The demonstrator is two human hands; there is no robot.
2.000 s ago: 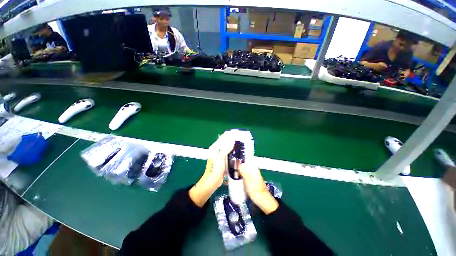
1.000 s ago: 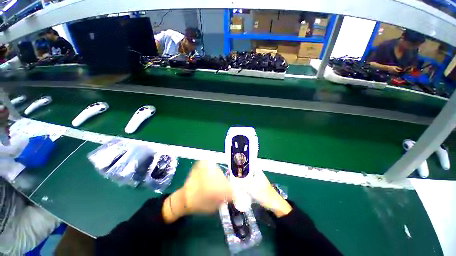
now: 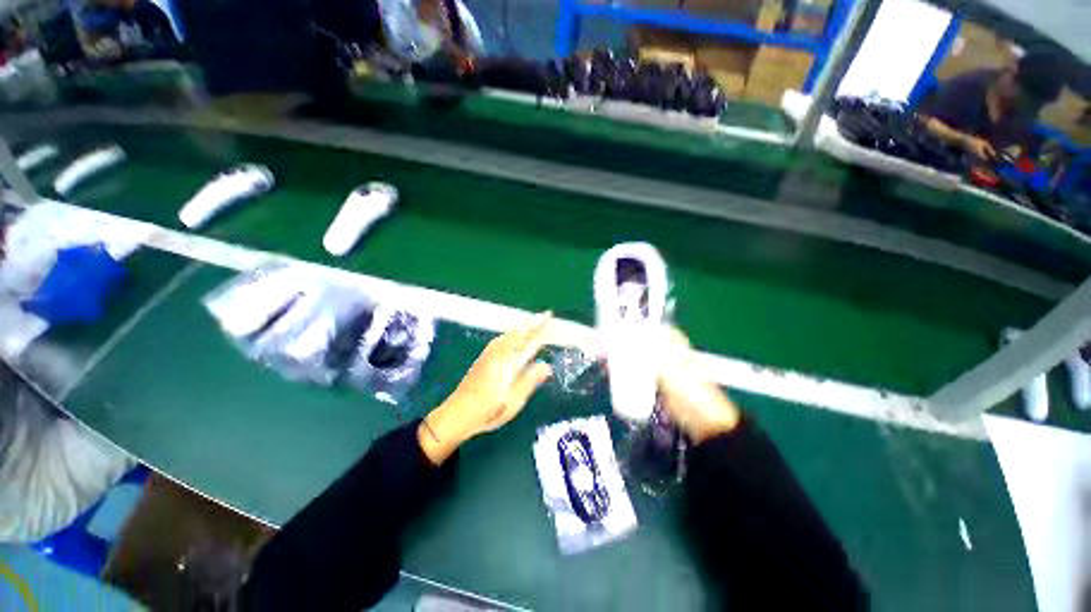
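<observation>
My right hand (image 3: 690, 385) holds a white handheld device (image 3: 632, 341) upright over the white rail, its dark-faced head up. My left hand (image 3: 488, 389) is to the left of it, fingers spread, with nothing seen in it. A clear plastic bag with a black face panel (image 3: 584, 481) lies flat on the bench below, between my forearms. Another clear bag with a dark part (image 3: 658, 454) is partly hidden by my right hand. Crumpled clear plastic (image 3: 572, 369) lies by the rail between my hands.
A stock of bagged panels (image 3: 293, 323) lies at the left by the white rail (image 3: 467, 313). White devices (image 3: 359, 219) lie on the green conveyor. A blue bin (image 3: 77, 285) stands far left; a grey post (image 3: 1017, 347) rises at right. People sit beyond.
My left hand has come off the device and opened to its left. My right hand has moved the device rightwards. The view has shifted, and crumpled plastic by the rail is now visible.
</observation>
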